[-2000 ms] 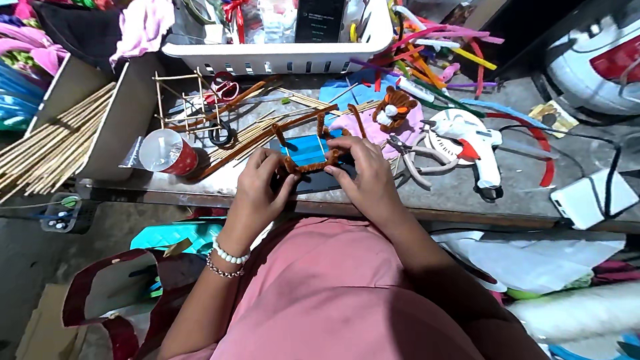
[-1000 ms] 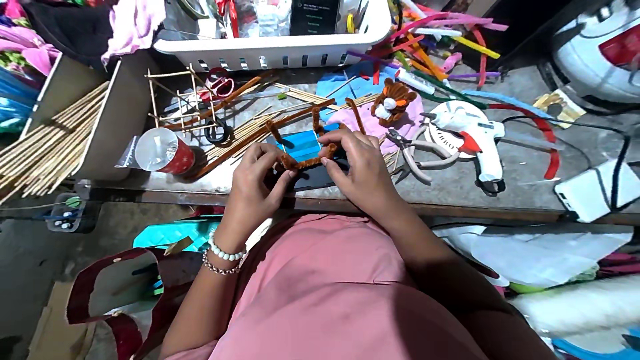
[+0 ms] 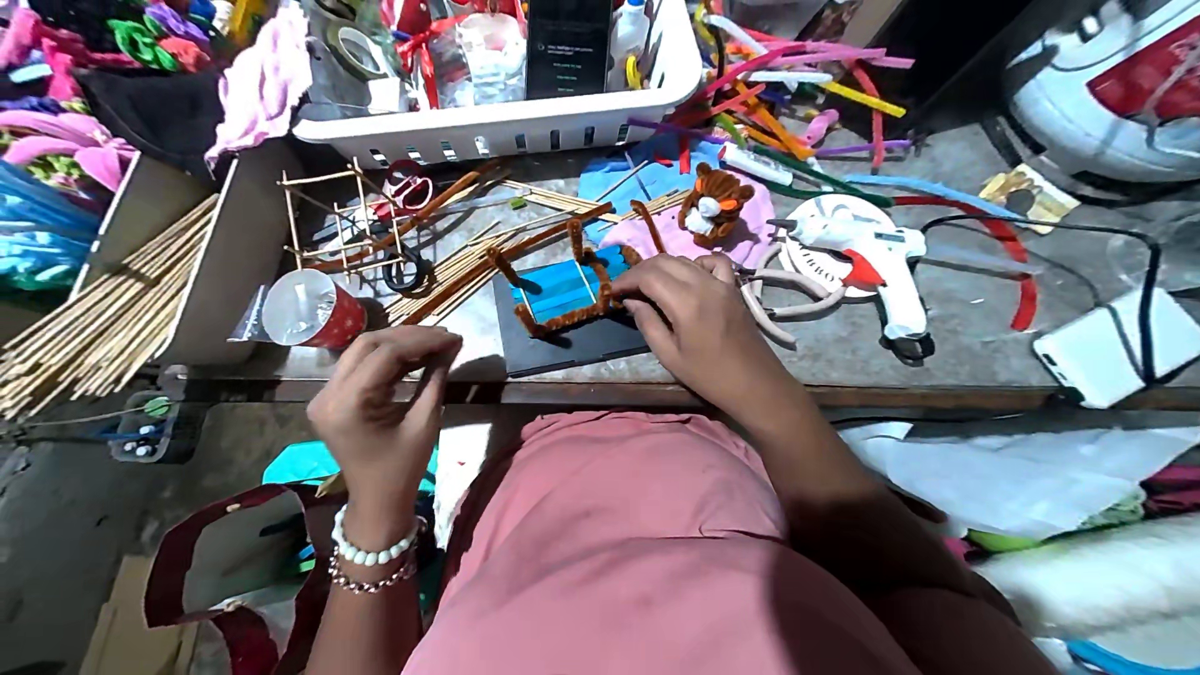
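A small frame of brown pipe cleaners [image 3: 565, 322] with a blue panel [image 3: 561, 286] and thin sticks stands on a dark flat board [image 3: 572, 352]. My right hand [image 3: 698, 323] holds the frame at its right side. Left of the board, near the table edge, my left hand [image 3: 382, 398] is raised, thumb and fingertips pinched together; whether something tiny is between them cannot be told. A brown pipe-cleaner animal figure [image 3: 714, 204] sits on pink material behind my right hand. Cutting pliers [image 3: 792, 298] lie beside that hand, left of a white glue gun [image 3: 886, 267].
At the back stands a white plastic basket [image 3: 506, 127] with supplies and a phone. A stick framework [image 3: 342, 220], a red cup [image 3: 337, 314] and bamboo sticks [image 3: 103, 309] in a box occupy the left. The glue gun's cord and a white box-shaped device [image 3: 1120, 347] lie right.
My left hand has let go of the brown frame and moved left, away from it. My right hand has stayed at the frame's right side.
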